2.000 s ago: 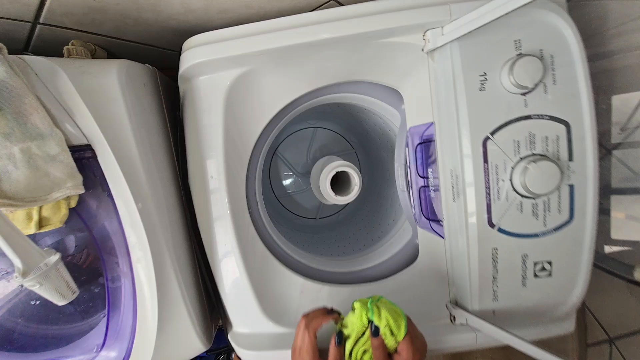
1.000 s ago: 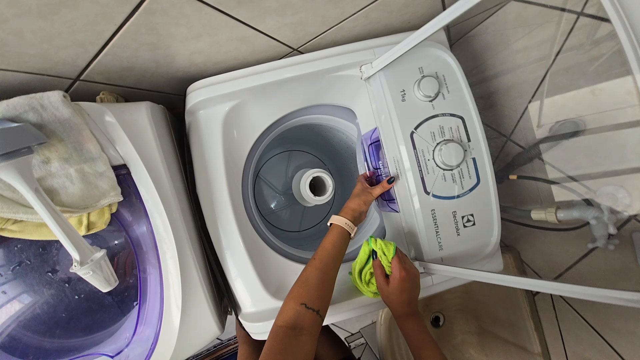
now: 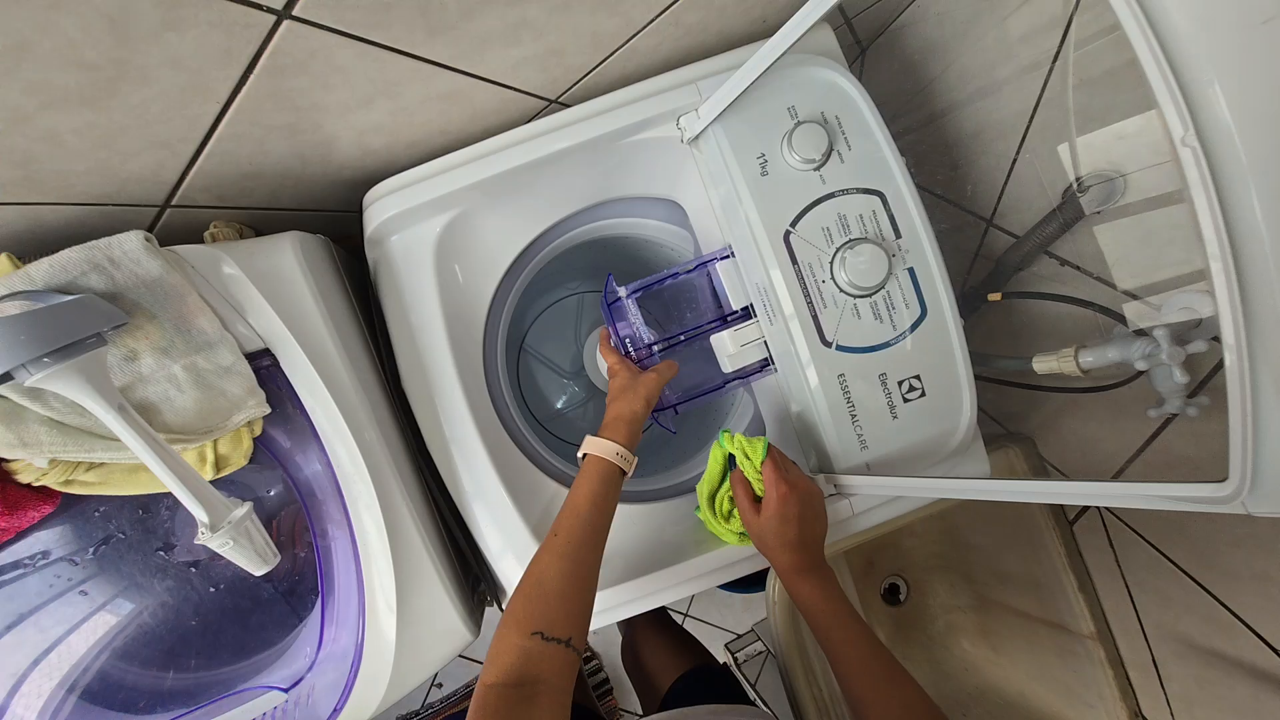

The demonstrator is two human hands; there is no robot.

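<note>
My left hand (image 3: 632, 385), with a light band on its wrist, grips the front edge of the translucent purple detergent drawer (image 3: 680, 310). The drawer is pulled out from below the control panel (image 3: 850, 270) and reaches over the open tub (image 3: 560, 350) of a white top-load Electrolux washing machine (image 3: 440, 250). My right hand (image 3: 785, 510) holds a crumpled lime-green cloth (image 3: 722, 495) at the rim of the machine's top, right of the tub. The fingertips of my right hand are partly hidden in the cloth.
The washer's raised lid (image 3: 1180, 130) stands at the right, before a wall tap (image 3: 1160, 350) with hoses. A stone-like sink basin (image 3: 960, 590) lies below it. At left, a second machine with a purple lid (image 3: 330, 560) bears cloths (image 3: 140, 330) and a white plastic-handled tool (image 3: 150, 440).
The detergent drawer has been pulled out over the tub by my left hand, which was at the closed drawer one second ago. The green cloth was between both hands at first; now only my right hand holds it.
</note>
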